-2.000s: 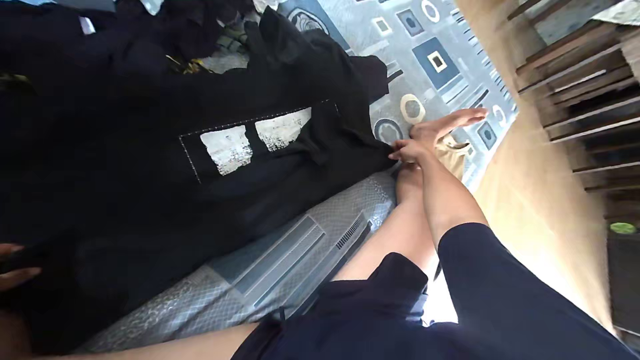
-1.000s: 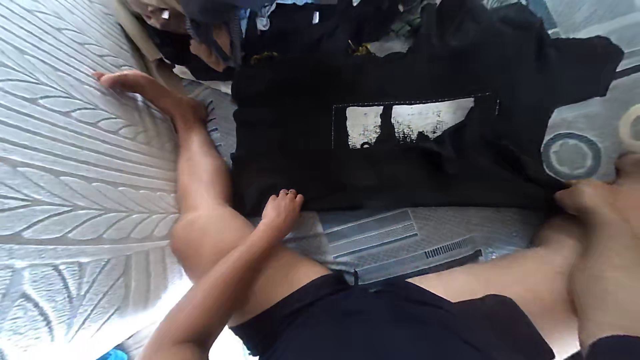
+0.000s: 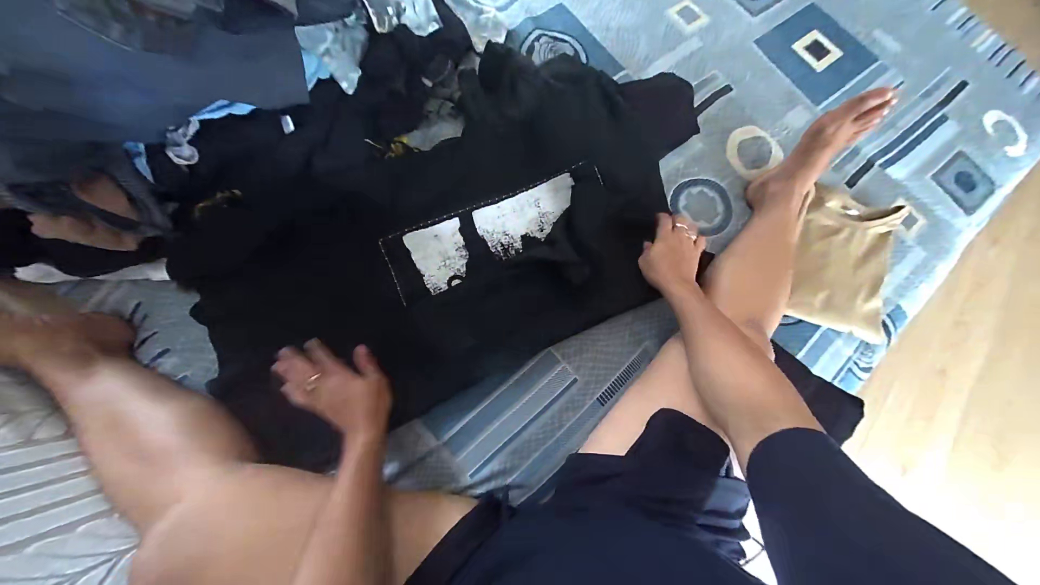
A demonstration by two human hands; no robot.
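Note:
A black T-shirt [image 3: 325, 284] with a white print framed by a stitched line lies spread on the patterned bedspread, between my legs. My left hand [image 3: 337, 390] is over the shirt's lower left part, fingers apart and slightly blurred, with nothing held. At the shirt's right edge, beside my knee, my right hand [image 3: 674, 252] rests with its fingers bent down on the black cloth; whether they pinch it cannot be told. The shirt's short sleeve [image 3: 662, 110] points to the upper right.
Beyond the shirt lies a heap of mixed clothes [image 3: 146, 73], dark, grey and light blue. A folded tan garment [image 3: 845, 264] sits right of my right leg on the patterned bedspread [image 3: 894, 49]. Wooden floor [image 3: 959, 357] shows past the bed's edge.
My left hand, resting on the shirt's edge near my thigh one second ago, is now over the cloth with fingers spread. The view has swung strongly between frames.

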